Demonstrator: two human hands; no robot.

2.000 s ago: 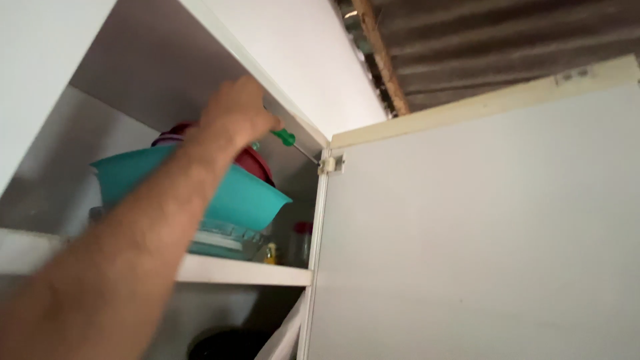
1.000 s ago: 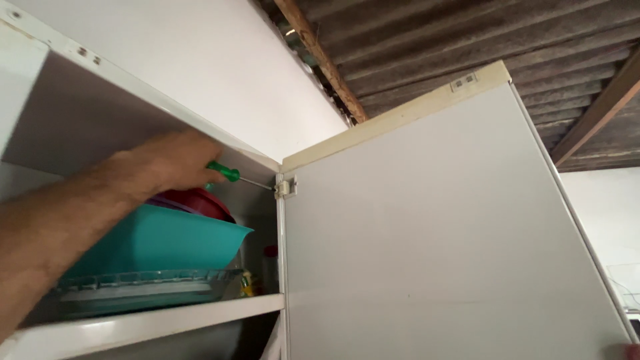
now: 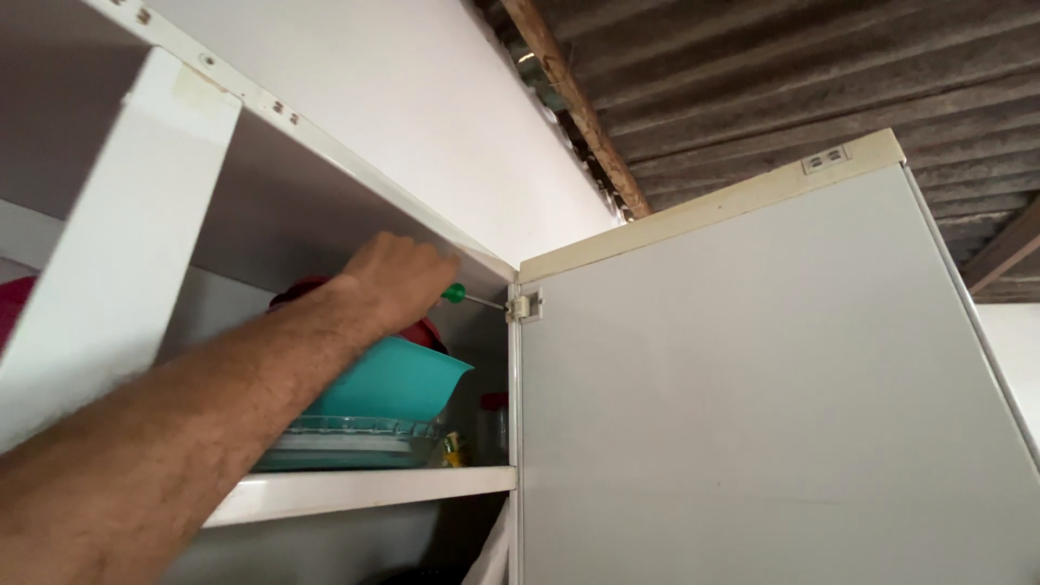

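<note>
My left hand (image 3: 406,276) is closed around the green handle of a screwdriver (image 3: 455,293), most of which is hidden in the fist. The metal shaft points right, its tip at the upper cabinet hinge (image 3: 522,307), where the door meets the frame. That hinge joins the white cabinet door (image 3: 731,390), which stands open to the right, to the side of the cabinet. My forearm reaches in from the lower left, in front of the shelf. My right hand is out of view.
Below the hand, a turquoise plastic bowl (image 3: 398,378) rests above glass dishes (image 3: 349,445) on the white shelf (image 3: 366,491). A red-lidded jar (image 3: 493,414) stands behind, near the hinge side. A white upright divider (image 3: 130,203) is at left. Overhead are a wooden pole (image 3: 577,106) and corrugated roofing (image 3: 772,81).
The view has shifted, showing more of the cabinet at left. My left hand stays by the hinge with the screwdriver; its grip looks turned, with less of the green handle showing.
</note>
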